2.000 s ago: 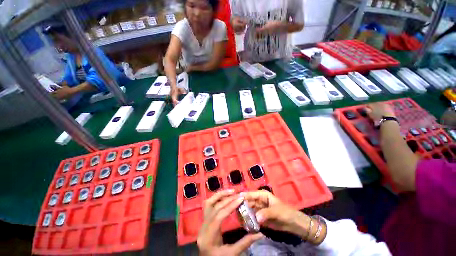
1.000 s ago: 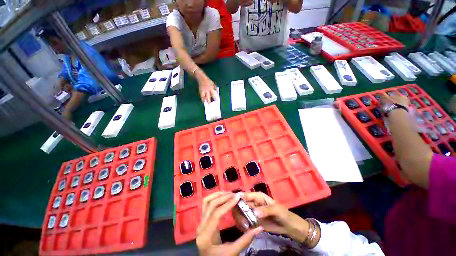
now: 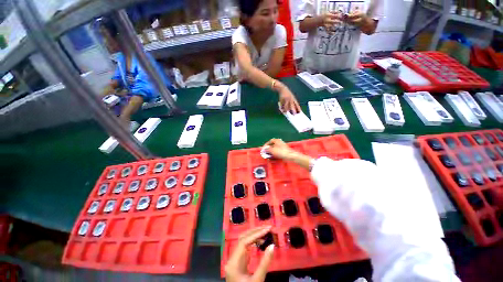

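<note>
A red tray (image 3: 281, 190) holds several watch heads with black faces up and a silver one (image 3: 259, 172) with its back up. My left hand (image 3: 251, 259) is at the tray's near edge, thumb and a finger on either side of a black-faced watch head (image 3: 266, 240) at a pocket; whether they grip it is unclear. My right hand (image 3: 281, 149) reaches across to the tray's far left, fingertips closed on a pale silver watch head (image 3: 266, 152). My right sleeve hides the tray's right part.
A second red tray (image 3: 129, 248) with silver watch heads lies at left. A third (image 3: 463, 212) is at right, beyond white paper sheets (image 3: 405, 171). Long white boxes (image 3: 238, 126) line the green bench (image 3: 215, 160); a person's hand (image 3: 288, 99) touches one. A metal post (image 3: 88, 88) slants at left.
My hands have parted. The watch head they held between them is no longer there, and a black-faced one shows at my left fingers. My right hand has moved forward to the far silver watch head.
</note>
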